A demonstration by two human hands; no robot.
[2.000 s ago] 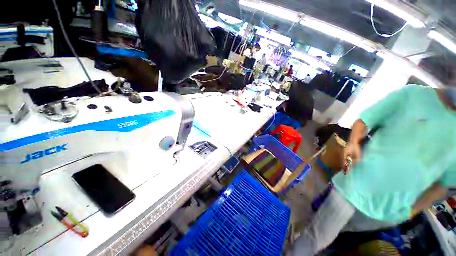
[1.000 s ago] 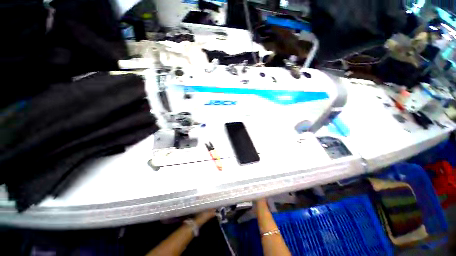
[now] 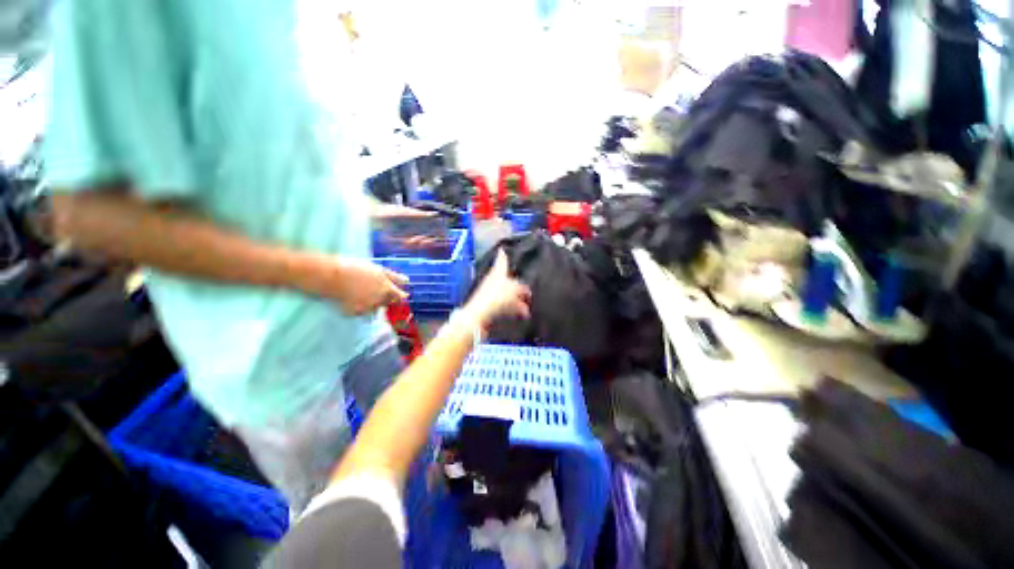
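My left hand [image 3: 500,298] reaches forward past the far end of a light blue plastic crate [image 3: 514,383]. One finger points up and away, and I see nothing held in it. The crate stands in front of me with its slotted side facing up towards me. Dark cloth [image 3: 497,483] and white pieces [image 3: 532,533] lie inside it. My right hand is out of the picture.
A person in a green shirt [image 3: 239,178] stands close on the left, holding something red. A darker blue crate [image 3: 200,472] is at lower left. Dark cloth heaps [image 3: 550,295] lie beyond. On the right are tables, dark cut pieces [image 3: 878,478] and blue thread cones [image 3: 819,283].
The view has swung away from the JACK machine, phone and snips to the crates and the standing person. Both hands were low by the table edge; now only my left shows, stretched out.
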